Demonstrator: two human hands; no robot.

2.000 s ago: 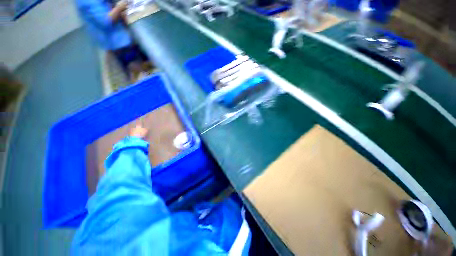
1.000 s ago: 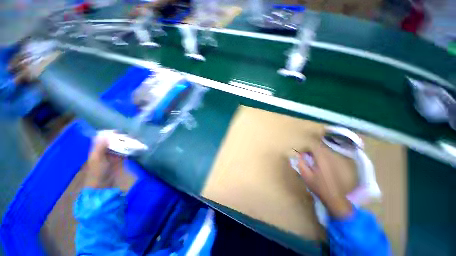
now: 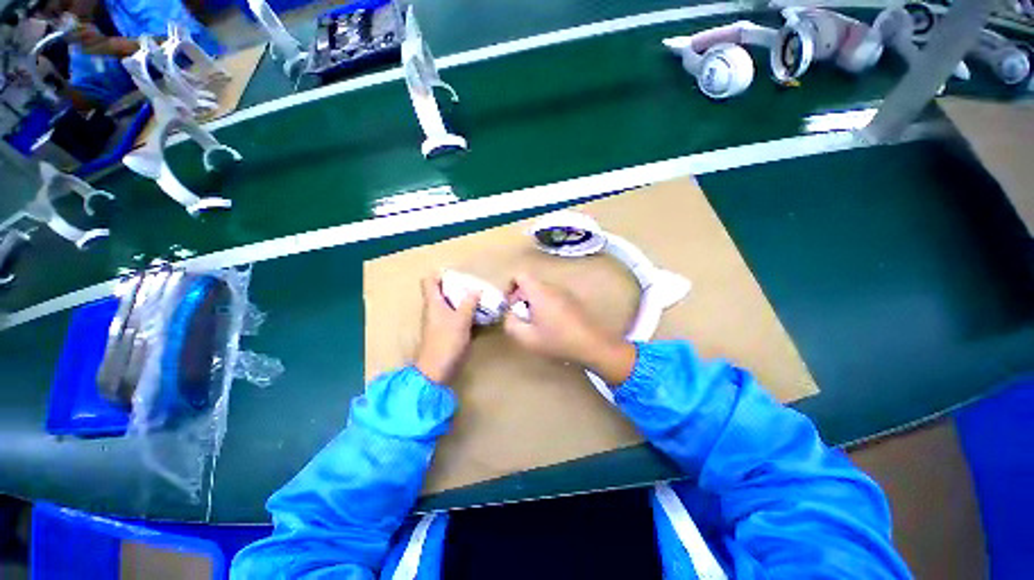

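A white round ear-cup housing (image 3: 474,297) is held over the cardboard work sheet (image 3: 499,414). My left hand (image 3: 446,329) grips it from the left side. My right hand (image 3: 556,323) is at its right edge, its fingers closed on a small white end piece, probably the headband's yoke; the fingers partly hide it. The white headband (image 3: 649,297) curves to the right of my right hand, with a pointed ear on its outer side. A round ear cup (image 3: 569,235) with a dark inside lies at its far end. My right forearm covers part of the headband.
Bagged dark and blue curved pieces (image 3: 187,346) lie left of the sheet, by a small blue tray (image 3: 82,380). White headbands (image 3: 425,102) and headphones (image 3: 726,68) stand on the belt beyond the pale rail (image 3: 488,205). Blue bins (image 3: 68,549) are at both lower sides. A person's blue sleeve (image 3: 100,77) shows far left.
The view has turned right. My left hand has brought the round housing from above the left bin to the work sheet. Both hands are now together at the housing.
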